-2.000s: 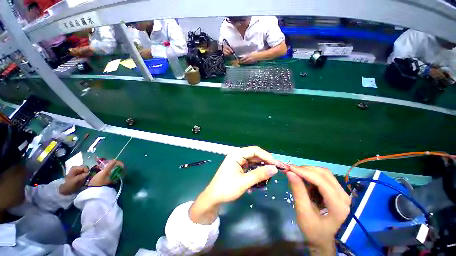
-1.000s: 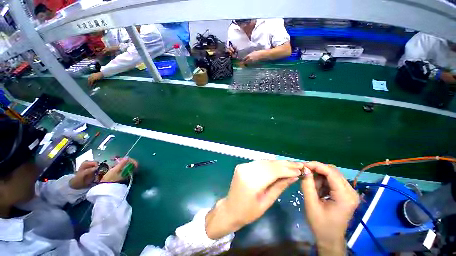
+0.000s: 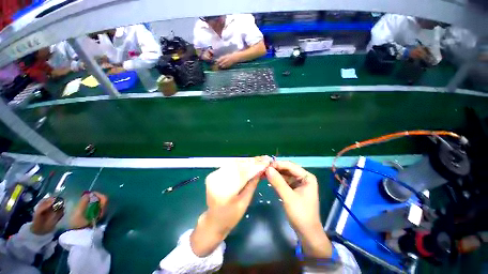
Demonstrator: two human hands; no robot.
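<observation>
My left hand (image 3: 229,188) and my right hand (image 3: 296,193) meet at their fingertips above the green bench, near the pale rail. They pinch a tiny part (image 3: 271,162) between them; a thin reddish strand shows at its top. The fingers hide most of it, so I cannot tell its shape. A blue band (image 3: 315,261) is on my right wrist. White bits (image 3: 262,202) lie on the bench below the hands. A black pen-like tool (image 3: 181,184) lies left of my left hand.
A blue fixture (image 3: 359,206) with an orange hose (image 3: 396,136) stands right of my hands. The green conveyor (image 3: 214,126) beyond the rail carries a few dark units (image 3: 168,145). Across it are a clear tray (image 3: 241,82) and people in white. Another person's hands (image 3: 88,210) work at left.
The view has swung right, so the scene sits further left and more of the fixture shows. My hands stay together at the fingertips. The dark round unit seen under my left hand earlier is not visible now.
</observation>
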